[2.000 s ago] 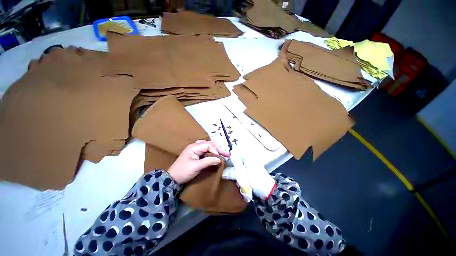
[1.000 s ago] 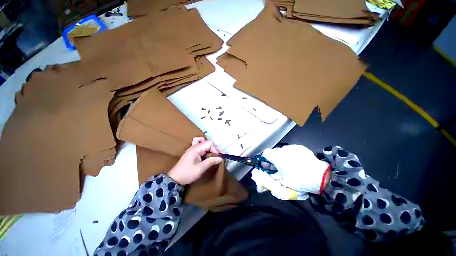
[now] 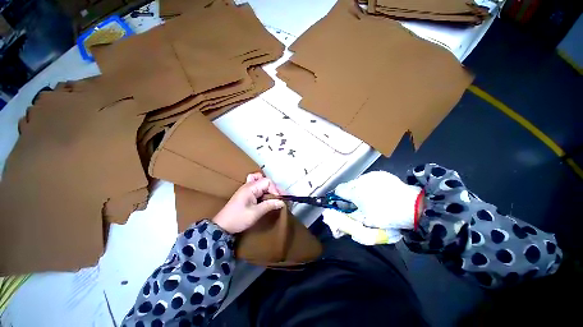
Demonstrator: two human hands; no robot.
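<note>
A brown cut panel [image 3: 203,152] lies folded over the table's front edge. My bare left hand [image 3: 248,205] pinches its edge between thumb and fingers. My right hand [image 3: 374,207], in a white knit glove with a red cuff, holds scissors [image 3: 339,202] with dark blades and blue handles. The blades point left and their tips reach the panel edge at my left fingertips. The exact contact of the tips is hidden by the fingers and fold.
A panel stack [image 3: 185,57] and another brown panel [image 3: 57,172] lie left. A notched panel [image 3: 383,76] lies right. Dark offcuts [image 3: 281,142] dot the white table [image 3: 256,121]. A blue-rimmed tray [image 3: 84,49] stands far left. More panels [image 3: 428,11] lie at the far right.
Two seconds ago my right hand was close beside my left, scissors pointing away. It has moved right, and the blades now point left to the panel edge. The view has shifted.
</note>
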